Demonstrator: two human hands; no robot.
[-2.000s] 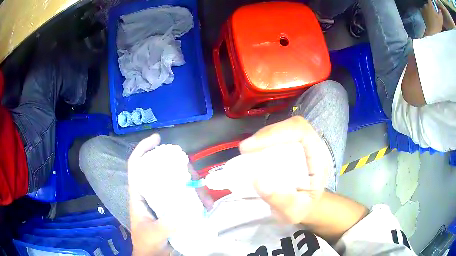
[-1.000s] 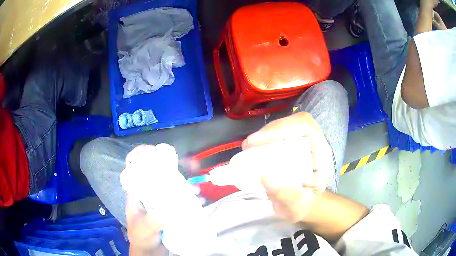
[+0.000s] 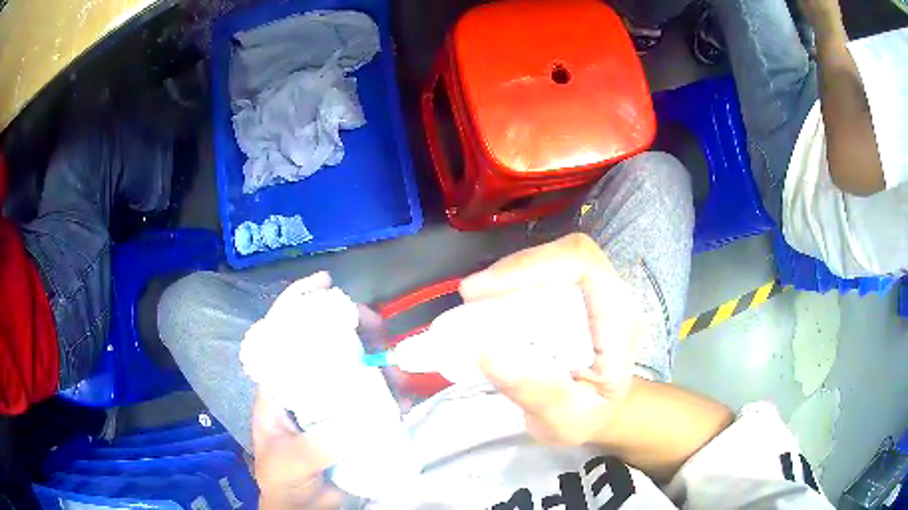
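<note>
My left hand [image 3: 284, 453] holds a white, glare-washed workpiece [image 3: 334, 398] with a scalloped upper end, over my lap. My right hand [image 3: 587, 369] is closed around a white glue bottle [image 3: 458, 344], which points left. Its thin blue tip [image 3: 376, 359] is at the right side of the workpiece; glare hides whether they touch. Several fingers are washed out.
A blue tray [image 3: 388, 204] on the floor ahead holds a crumpled grey cloth [image 3: 299, 100] and small light blue rings [image 3: 271, 233]. A red stool [image 3: 558, 90] stands right of it. Seated people are at both sides, with stacked blue crates [image 3: 139, 468] at lower left.
The glue bottle and my right hand have shifted slightly left. Left-hand fingertips now show above the workpiece. The arm of the person on the right has moved.
</note>
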